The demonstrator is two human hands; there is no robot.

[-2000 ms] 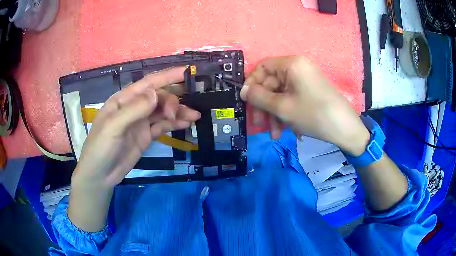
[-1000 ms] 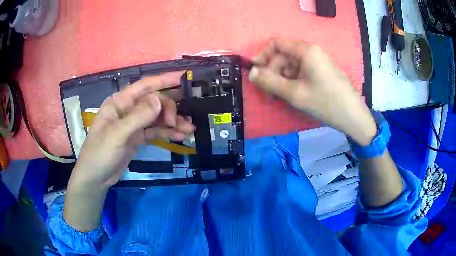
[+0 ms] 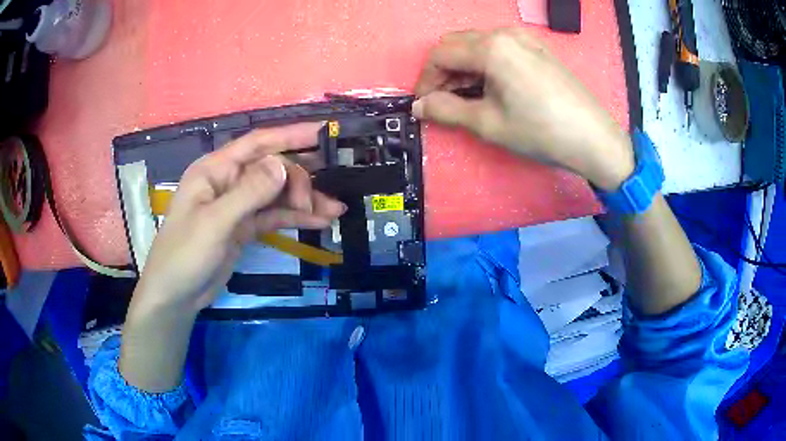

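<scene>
The opened tablet point(image 3: 267, 118) lies back side up at the mat's front edge, showing black tape, a yellow label, an orange-gold flex cable point(image 3: 306, 250) and a camera module point(image 3: 393, 125). My left hand point(image 3: 228, 207) lies over its left and middle part, fingers apart, index fingertip against a short upright dark strip with a gold end point(image 3: 333, 129). My right hand point(image 3: 508, 99) is pinched at the tablet's top right corner. A thin dark tool, likely tweezers point(image 3: 470, 90), shows partly between its fingers; its tip is hidden or too small to tell.
The pink-red mat point(image 3: 258, 52) lies under the tablet. A tape roll with a pale strip point(image 3: 82, 254) is at left, a translucent white container point(image 3: 73, 26) at upper left. A small black block point(image 3: 564, 15) is at the top. Orange-handled tools point(image 3: 685, 56) and a round roll point(image 3: 731, 102) are at right.
My right hand has moved up and away from the camera module area, then back left to the tablet's top right corner. My left hand stays over the tablet, which has shifted slightly.
</scene>
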